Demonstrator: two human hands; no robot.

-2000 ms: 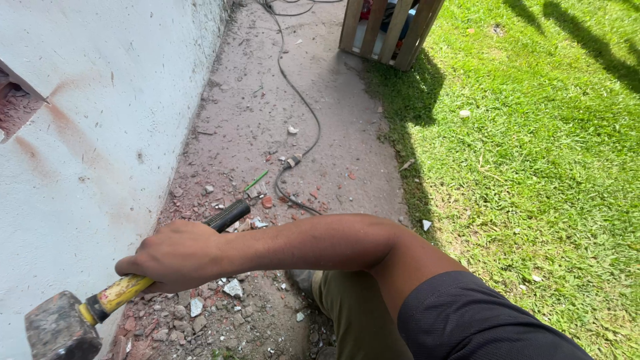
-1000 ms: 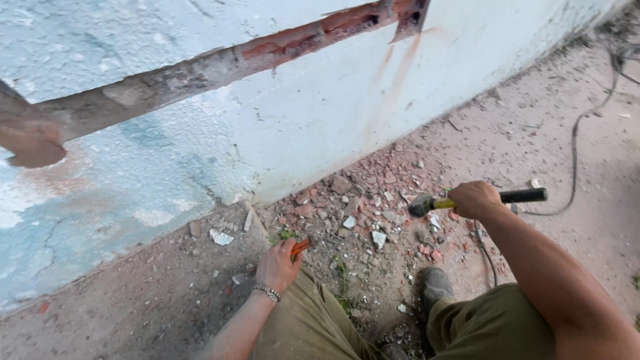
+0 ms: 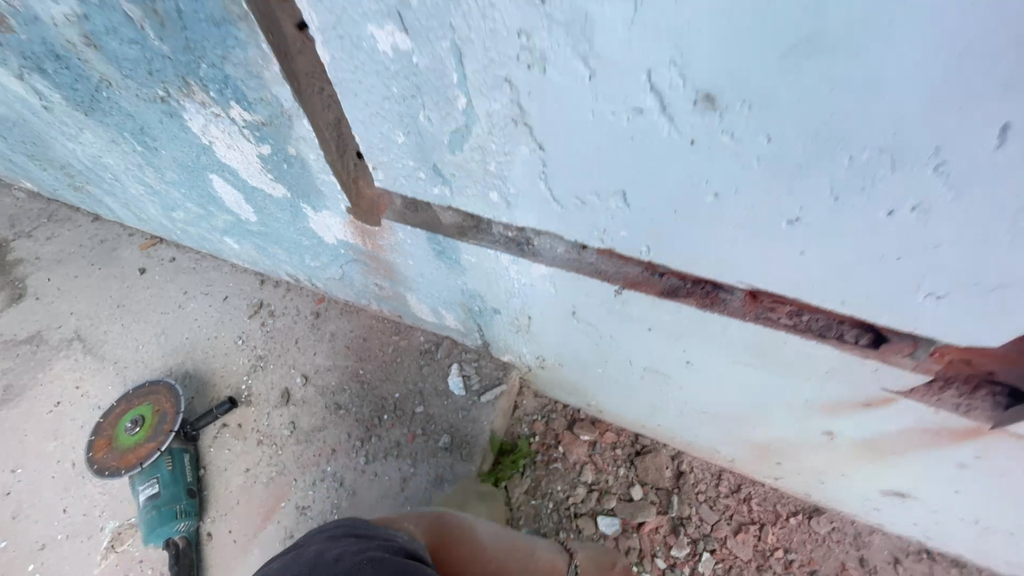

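Observation:
At the bottom edge, the back of my left hand [image 3: 602, 559] and its wrist with a bracelet show; the fingers are cut off by the frame, so what it holds is hidden. That hand is over the brick and plaster rubble [image 3: 632, 488] along the wall's foot. My right hand is out of view, and so is the hammer. A groove [image 3: 560, 250] cut in the painted wall [image 3: 720, 144] runs from the top left down to a corner, then slopes right to a broken-out hollow [image 3: 968, 384] at the right edge.
On the concrete ground [image 3: 264, 400] at the lower left lies a teal Makita angle grinder [image 3: 168, 492], its segmented disc [image 3: 136, 428] facing up and a side handle sticking out. A green weed [image 3: 508, 462] grows beside the rubble. Loose plaster pieces [image 3: 456, 379] lie near the wall.
The view has swung left and up the wall, bringing the grinder into sight. My right hand with the hammer and the orange tool in my left hand, both seen a second ago, are out of sight.

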